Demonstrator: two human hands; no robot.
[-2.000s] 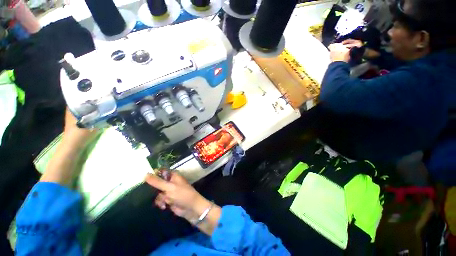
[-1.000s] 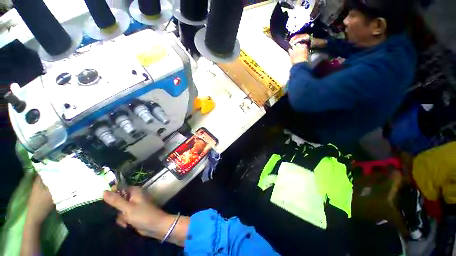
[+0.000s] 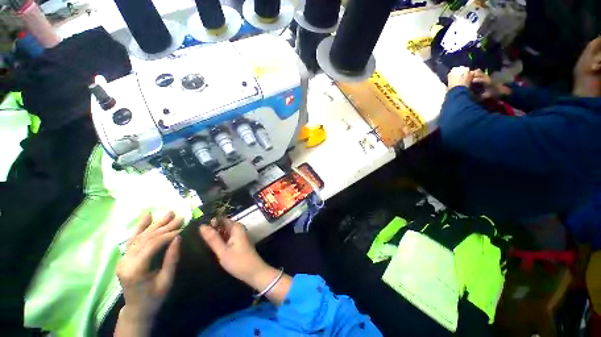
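The neon-green fabric panel (image 3: 72, 263), nearly white under glare near the needle area, runs from the white overlock machine (image 3: 204, 99) down to the left. My left hand (image 3: 148, 260) is at the panel's right edge, fingers apart and not closed on it. My right hand (image 3: 237, 253) is just below the machine's front edge, fingers curled around small dark thread snips (image 3: 223, 226), mostly hidden in the hand. Black fabric (image 3: 178, 289) lies between and below my hands. The presser foot is hard to make out.
A lit phone (image 3: 288, 192) with a grey-blue tie (image 3: 310, 214) lies on the table edge. A yellow object (image 3: 314, 135) is behind it. Black thread cones (image 3: 359, 36) stand behind the machine. A person in dark blue (image 3: 520, 145) works at right. A black and lime heap (image 3: 422, 270) is below.
My left hand has come from the far left beside the fabric to its right edge, fingers spread. The green panel now spreads down to the left. The view swung left, then back.
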